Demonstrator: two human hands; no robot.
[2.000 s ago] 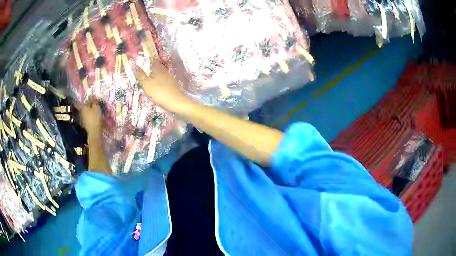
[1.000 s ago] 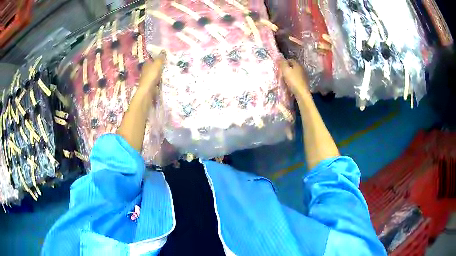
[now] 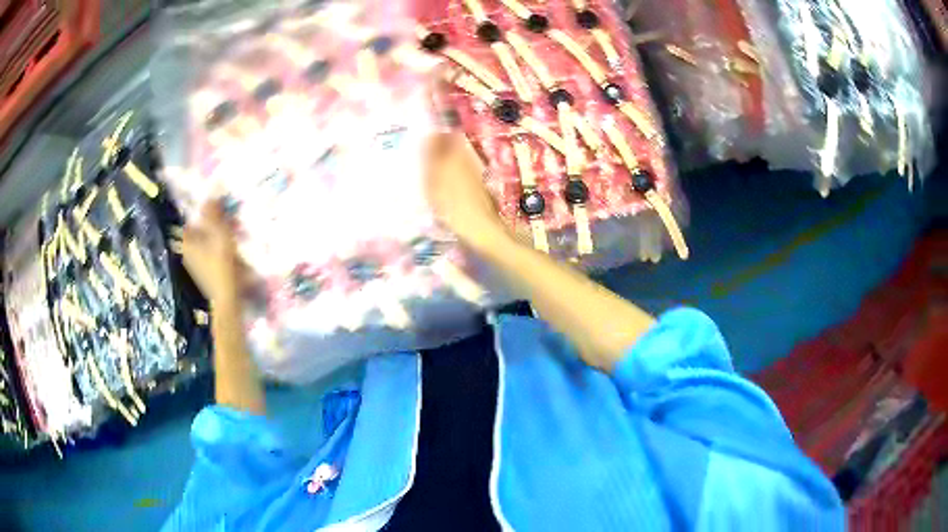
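A film-covered loaded tray (image 3: 333, 192), pink-red under strong white glare and blurred, is between my two hands. My left hand (image 3: 211, 244) grips its left edge. My right hand (image 3: 454, 187) grips its right edge. Beside it on the right lies another pink-red loaded tray (image 3: 593, 135). Its round black parts and beige strips show sharply, some strips overhanging the front edge. My right forearm passes over its near left corner. What lies under the held tray is hidden.
At the left, a dark tray (image 3: 114, 281) carries beige strips under film. At the right are a film-covered reddish tray (image 3: 707, 78) and a silvery one (image 3: 858, 94). Red crates (image 3: 842, 416) stand on the blue floor at the lower right.
Both hands have moved left with the film-covered tray, now over the spot of the left pink tray. The pink tray with sharp black parts is uncovered on the right.
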